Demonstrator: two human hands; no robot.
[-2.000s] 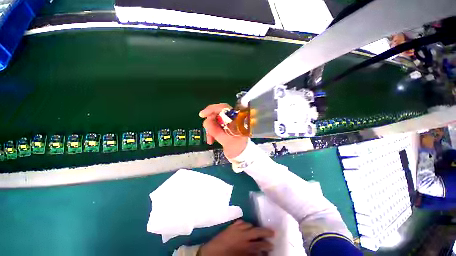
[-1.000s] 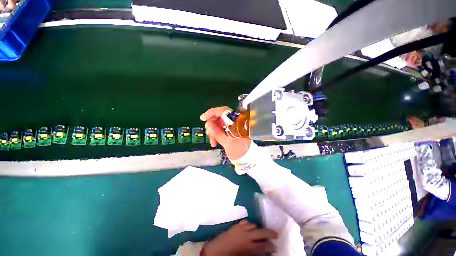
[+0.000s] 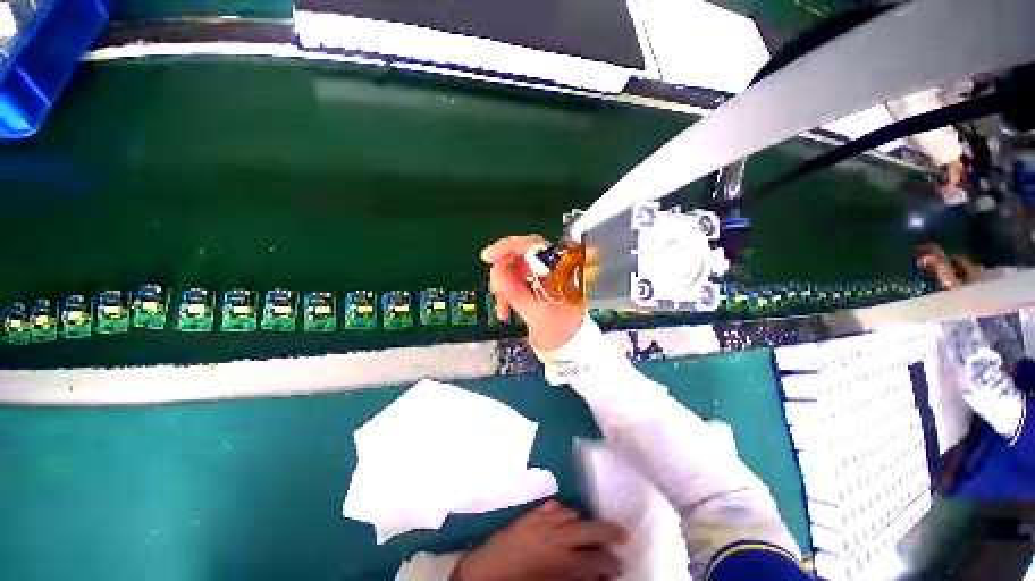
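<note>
My right hand [image 3: 533,293] reaches over the belt, its fingers around or against the amber piece [image 3: 570,276] at the left end of the silver-grey cylinder [image 3: 672,259]. A small white and dark spot shows by the fingertips; its identity is unclear. My left hand [image 3: 545,545] rests low at the bottom edge, fingers loosely bent, partly cut off, beside a paler translucent sheet [image 3: 619,488]. A crumpled white sheet [image 3: 443,460] lies flat on the bench above it. A row of green circuit boards [image 3: 280,310] lies on the belt and passes behind my right hand and the cylinder.
A thick white support arm [image 3: 749,114] crosses at upper right with a black hose. White housings [image 3: 857,443] stand in rows at right. A pale rail [image 3: 227,380] edges the belt. A blue tote [image 3: 51,68] sits at upper left. Another person's hand [image 3: 937,267] shows at far right.
My right hand has shifted slightly right and stays at the amber piece. The boards stand at slightly different places along the belt. My left hand has hardly moved.
</note>
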